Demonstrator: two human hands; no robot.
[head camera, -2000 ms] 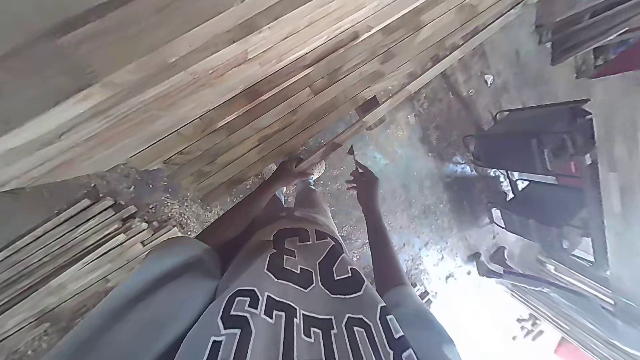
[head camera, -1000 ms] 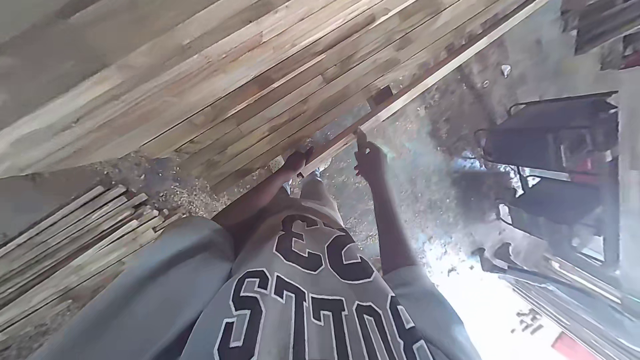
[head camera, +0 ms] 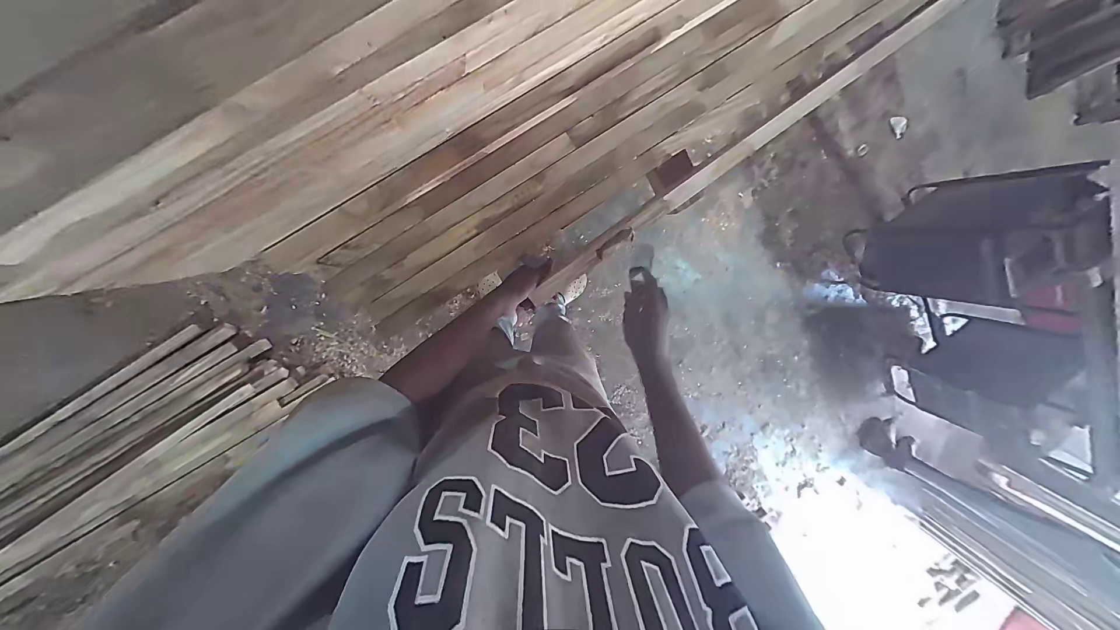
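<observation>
Near the middle, my left hand [head camera: 529,273] grips the near end of a long narrow wooden board [head camera: 787,115], which runs diagonally to the upper right. To the right of the board's near end, my right hand [head camera: 646,311] is closed around a small flat-bladed hand tool [head camera: 641,258]; its exact kind is unclear. The tool's blade points away from me, apart from the board. A dark block [head camera: 670,172] sits against the board's far side, farther along. Beyond the board lie many long wooden planks [head camera: 455,166], side by side.
A pile of wooden strips [head camera: 149,420] lies at lower left on littered ground. At right stand dark metal-framed chairs [head camera: 954,245]. Long pieces [head camera: 1006,525] lie at lower right, and dark boards [head camera: 1050,44] at upper right. My feet [head camera: 560,302] are beside the board's near end.
One second ago my right hand and its tool were up against the board; now they are a little away from it. My left hand remains at the board's near end.
</observation>
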